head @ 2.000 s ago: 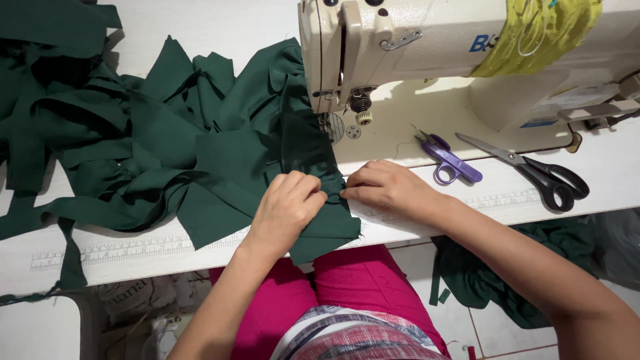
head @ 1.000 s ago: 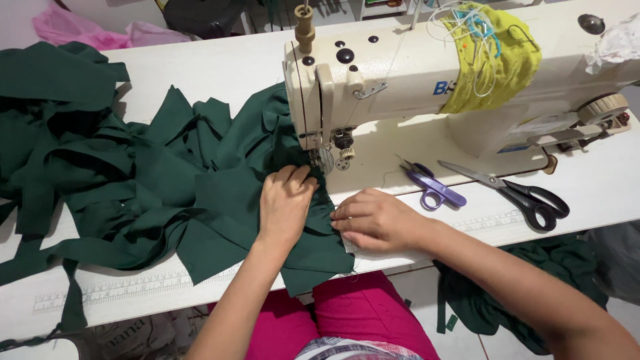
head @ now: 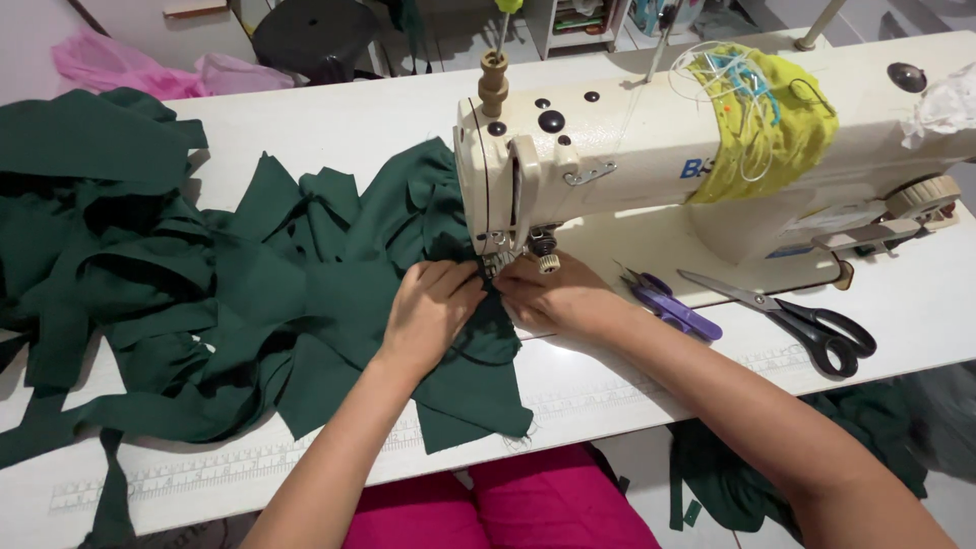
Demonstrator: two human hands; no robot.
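Dark green fabric (head: 358, 297) lies in gathered folds across the left of the table, its right edge under the needle area of a white sewing machine (head: 625, 145). Just left of the presser foot (head: 496, 263), my left hand (head: 436, 309) presses on the fabric with bent fingers. My right hand (head: 560, 293) is close on the other side of the foot, its fingertips pinching the fabric edge; the machine head's tension knob partly covers this hand. The fingertips of both hands nearly meet in front of the needle.
Purple thread snips (head: 675, 309) and black-handled scissors (head: 801, 320) lie right of my right hand. A yellow-green cloth (head: 766, 122) with pins and threads drapes over the machine arm. A ruler scale (head: 229, 457) runs along the front of the white table (head: 328, 110). More green fabric (head: 823, 457) hangs below at right.
Both hands have moved up to the presser foot; my right hand was lower, near the fabric's right edge. The view has shifted to show more of the table's far side.
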